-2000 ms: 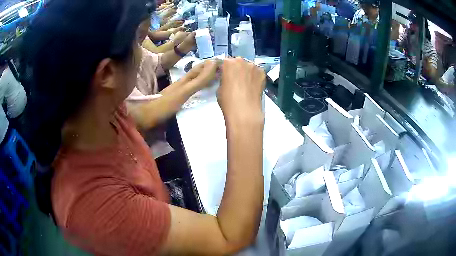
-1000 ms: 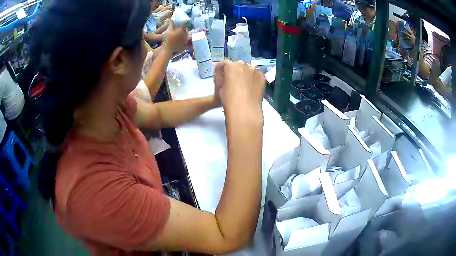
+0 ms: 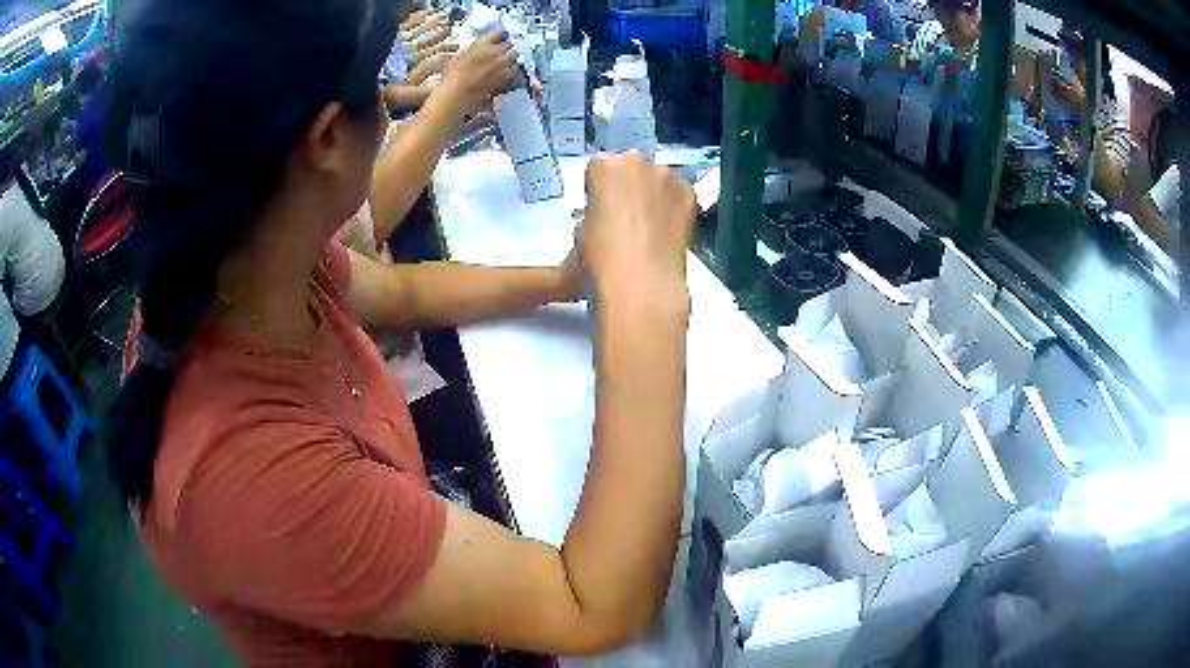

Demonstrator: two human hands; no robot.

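Neither of my hands is in view. Nearest in front, open white boxes [image 3: 796, 626] stand in rows at the lower right, with top flaps up and whitish wrapped contents inside. A neighbour in a red shirt [image 3: 300, 522] stands at the left, both forearms over the white bench [image 3: 522, 392]. The neighbour's raised near hand [image 3: 636, 215] has bent fingers; what it holds cannot be told. The other hand is mostly hidden behind it.
A green post [image 3: 745, 157] with a red band stands behind the bench. Black round parts [image 3: 807, 270] lie behind the boxes. Farther workers' hands [image 3: 483, 65] are near a tilted white carton [image 3: 527, 144]. Blue stools [image 3: 46, 392] are at the left; a dark belt [image 3: 1083, 274] runs at the right.
The neighbour's far hand has dropped from beside the near hand to behind its wrist. Farther along, a white carton now leans with a worker's hand at its top.
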